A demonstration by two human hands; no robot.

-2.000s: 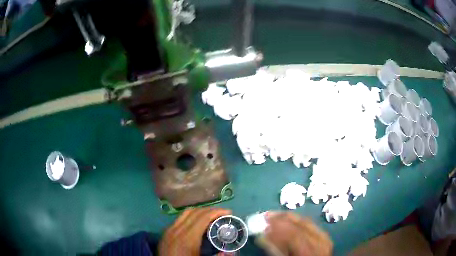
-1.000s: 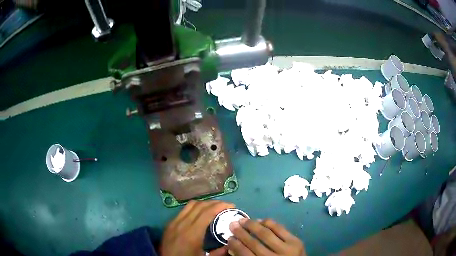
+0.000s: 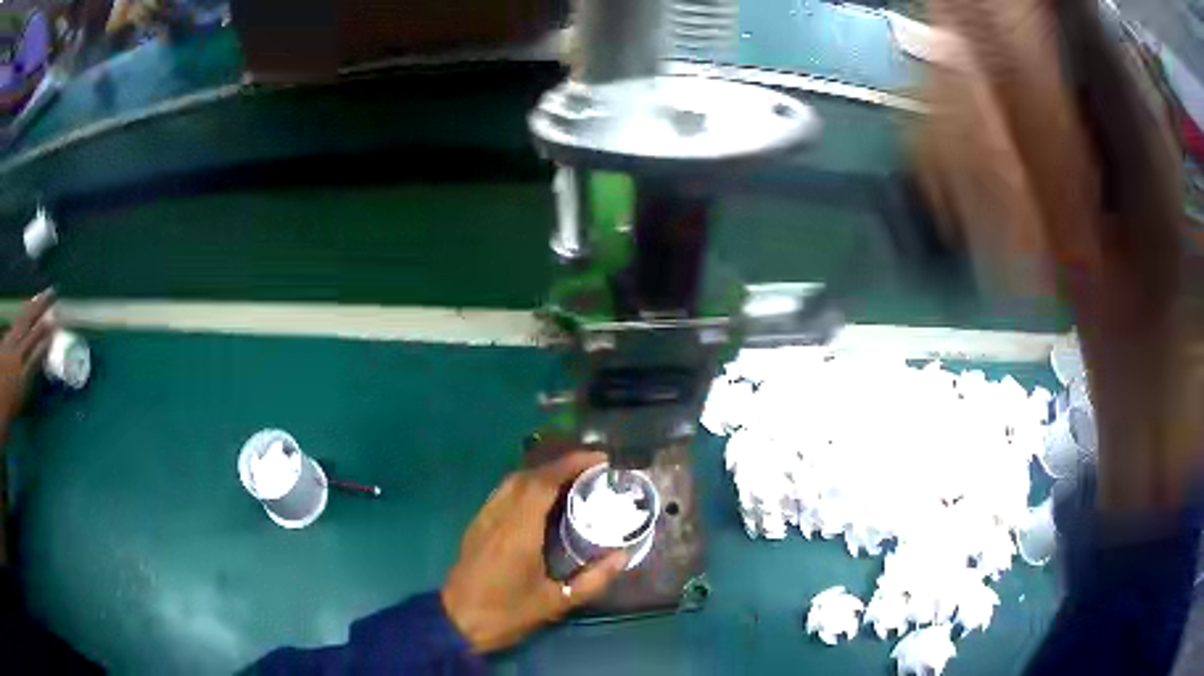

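My left hand is closed around a white fan housing and holds it upright on the rusty press base plate. A white impeller sits inside the housing, directly below the ram of the green arbor press. The ram's tip reaches the housing's opening; I cannot tell if it touches the impeller. My right hand is raised at the upper right, large and blurred; its fingers and any lever in it cannot be made out.
A fitted fan unit with a dark red lead stands left of the press. Loose impellers are piled at right, with open housings partly behind my right arm. Another person's hand is at the left edge beside a white unit. The conveyor runs behind.
My left hand has moved the housing with its impeller from the bench front onto the press plate. My right hand has left it and risen to the upper right. The view has shifted.
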